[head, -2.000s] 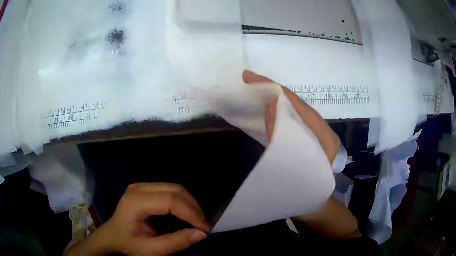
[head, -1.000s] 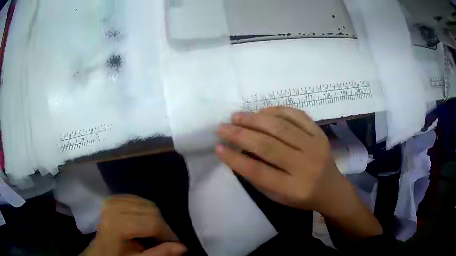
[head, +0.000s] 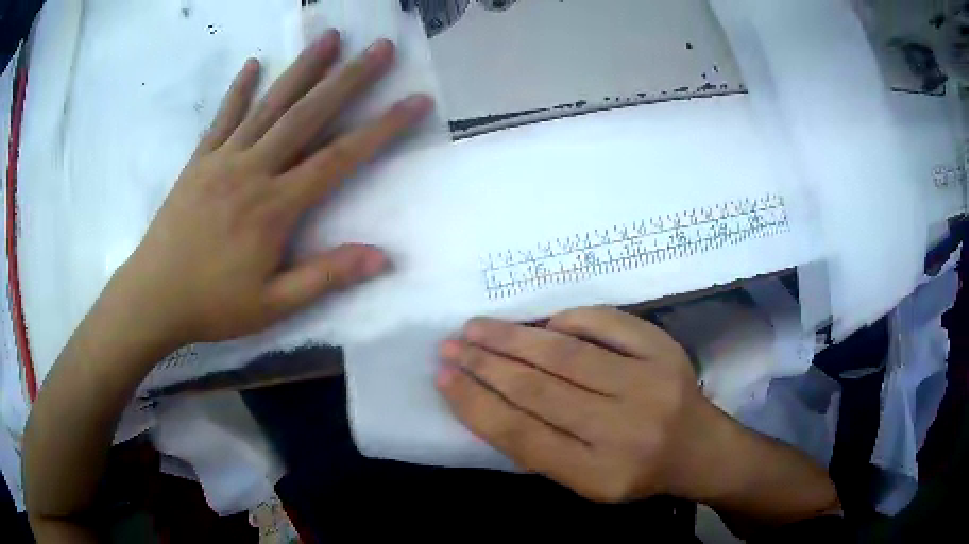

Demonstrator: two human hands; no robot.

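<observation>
A white fabric piece (head: 398,388) runs from the table top down over its front edge, its lower end hanging above the dark lap. My left hand (head: 255,202) lies palm down with fingers spread at the left, partly over the cloth on the table. My right hand (head: 584,398) is at the front edge, its fingertips on the hanging part of the fabric; whether the thumb pinches it from behind is hidden.
The grey machine bed plate (head: 584,53) is at the top. A printed ruler scale (head: 638,244) runs along the front. A white cloth band (head: 839,159) lies at the right and a red strip (head: 15,234) at the far left. White pieces hang below the edge.
My left hand has moved up from the lap onto the table and spread its fingers. My right hand has moved slightly down, and the fabric's lower end is drawn up shorter.
</observation>
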